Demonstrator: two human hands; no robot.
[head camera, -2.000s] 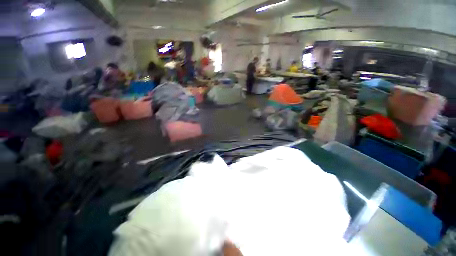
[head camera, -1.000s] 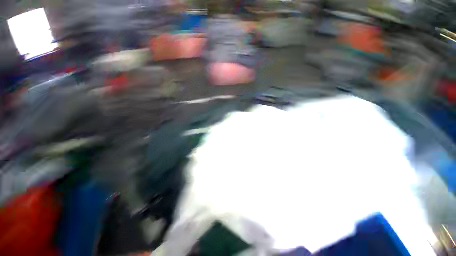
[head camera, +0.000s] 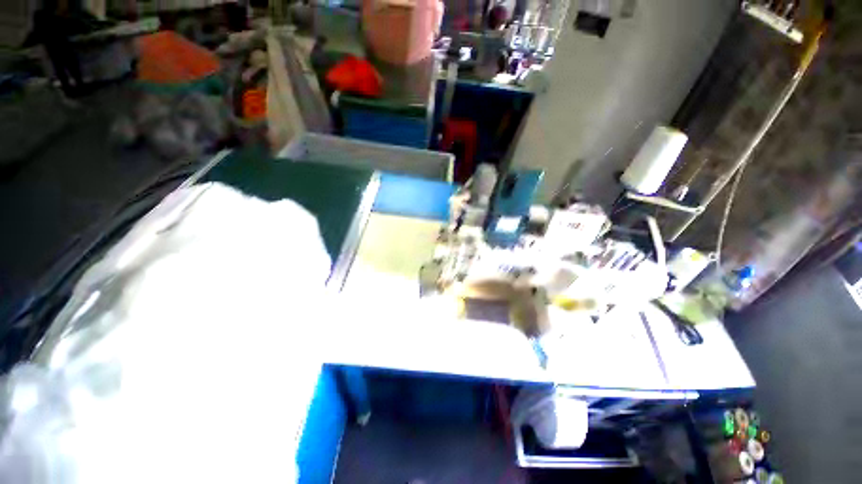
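A large bright white cloth pile (head camera: 198, 350) lies over the green side table (head camera: 302, 189) at the left, hanging to the lower left corner. The white-topped machine table (head camera: 406, 336) with its blue edge stands right of it. The white sewing machine (head camera: 567, 250) with a dark teal box (head camera: 515, 200) on top sits on this table. Black-handled scissors (head camera: 682, 326) lie near the machine's right end. Neither of my hands can be seen; the picture is overexposed on the cloth.
A white cone (head camera: 654, 161) sits on a stand right of the machine. Small coloured cones (head camera: 747, 449) are at the lower right. A white wire drawer (head camera: 577, 461) hangs under the table. A grey bin (head camera: 369, 156), a red-orange bag (head camera: 355, 76) and a salmon-pink bin (head camera: 402, 28) stand behind.
The view has swung right and down, bringing the machine table into view. The white pile now appears at the left. The bit of hand at the bottom edge earlier is gone from view.
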